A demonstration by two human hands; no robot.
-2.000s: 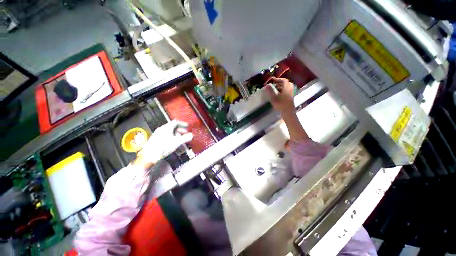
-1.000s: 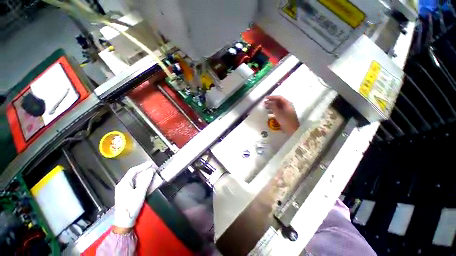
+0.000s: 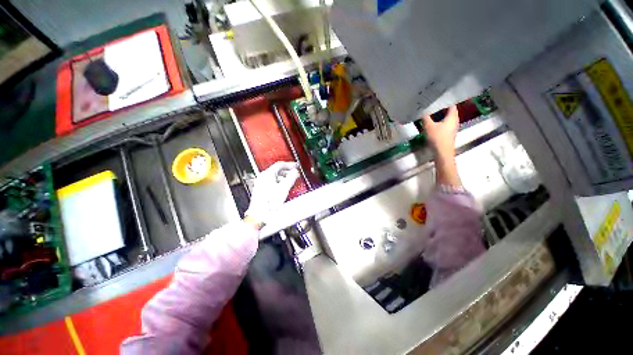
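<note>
A green power board (image 3: 361,163) with a silver-grey heatsink (image 3: 375,144) lies on the rails under the machine head (image 3: 341,93). My left hand (image 3: 274,188), in a white glove, is over the near rail (image 3: 326,195), left of the board, fingers bent and slightly apart, with nothing visible in it. My bare right hand (image 3: 442,132) reaches over the rail to the board's right part. Its fingertips meet a dark part under the pale machine cover (image 3: 444,52); whether they grip it is unclear.
A yellow tub (image 3: 182,166) with small white pieces and a yellow-edged white box (image 3: 92,215) are at left. Another green board (image 3: 61,260) is at the left edge. An orange knob (image 3: 418,213) is on the pale panel (image 3: 347,239). A mouse (image 3: 101,76) lies on the far mat.
My right hand has moved from over the pale panel beside the knob back to the board. My left hand has moved from the near frame edge forward and right over the rail. The view has shifted.
</note>
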